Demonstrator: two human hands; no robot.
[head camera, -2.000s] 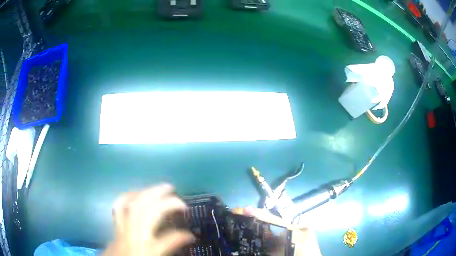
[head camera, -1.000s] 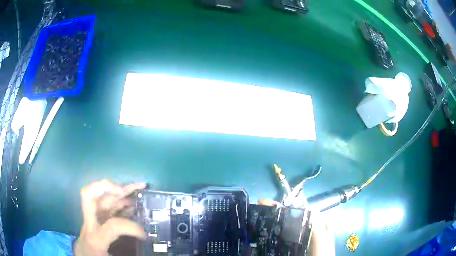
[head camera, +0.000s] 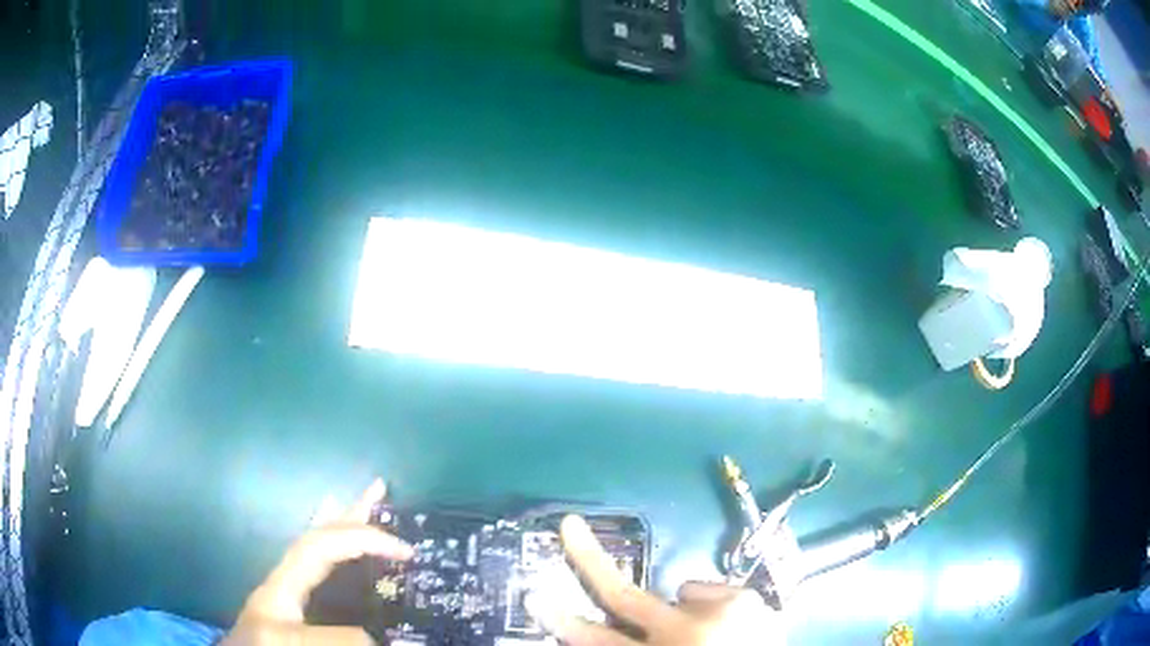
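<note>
A black circuit board (head camera: 448, 568) crowded with small pale components lies over the left part of an open black case (head camera: 624, 536) at the bottom middle. My left hand (head camera: 309, 574) holds the left end, with fingers on its top edge. My right hand (head camera: 643, 612) reaches over the right part, with a finger extended onto the case. The lower edge of the device is cut off by the picture's edge.
An air blow gun (head camera: 795, 543) lies close to my right hand, its hose running upper right. Gold-coloured parts (head camera: 899, 635), a white bottle (head camera: 1028, 297), a white sheet (head camera: 586, 309), a blue tray (head camera: 271, 164) of dark parts, white strips (head camera: 151, 347) and dark housings (head camera: 637, 35) are around.
The circuit board has moved left from the right side onto the left case part. My right hand has moved left over the case. The view has shifted, so bench items sit lower and further right.
</note>
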